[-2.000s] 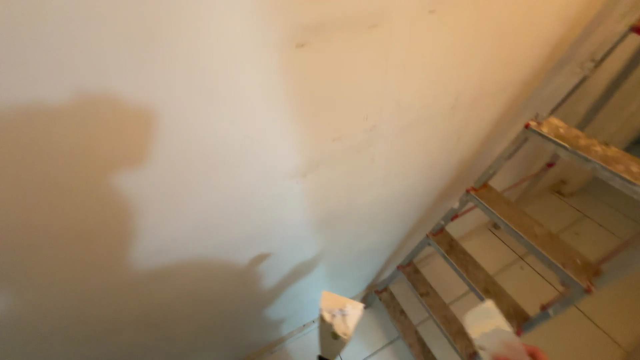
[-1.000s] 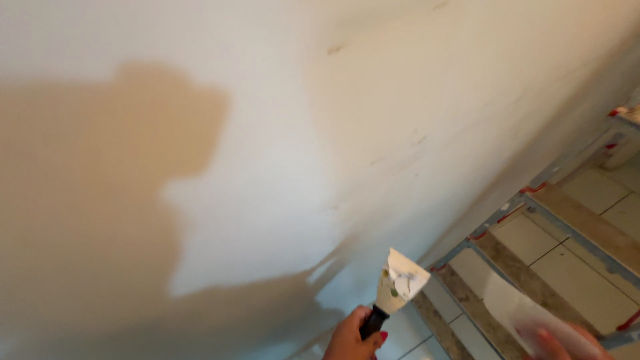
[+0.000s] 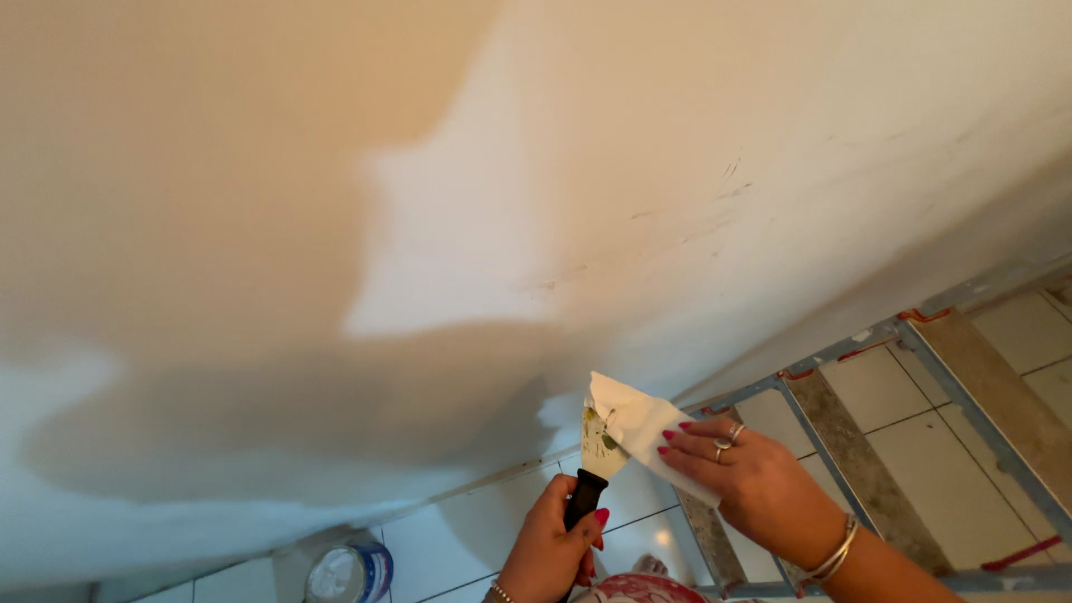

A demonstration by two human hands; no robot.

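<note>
My left hand [image 3: 559, 536], at the bottom centre, is closed around the black handle of a putty knife [image 3: 605, 448], whose blade points up and bears white filler and dark stains. To its right, my right hand [image 3: 754, 477] holds a thin, flat white spreader or sheet [image 3: 645, 423] between fingers and thumb; its material is unclear. The far end of this white piece lies against or over the putty knife's blade. Behind both tools stands the pale wall [image 3: 636, 276], which has small scuffs and dents.
A metal stepladder with wooden treads [image 3: 867, 469] lines the right side beside the wall. An open tub of white material [image 3: 339, 576] rests on the tiled floor [image 3: 465, 536] at bottom left. A bare foot [image 3: 650, 565] shows at the bottom.
The putty knife and the white piece, apart one second ago, now meet. My left hand has come fully into view. The view has shifted, bringing in the tub.
</note>
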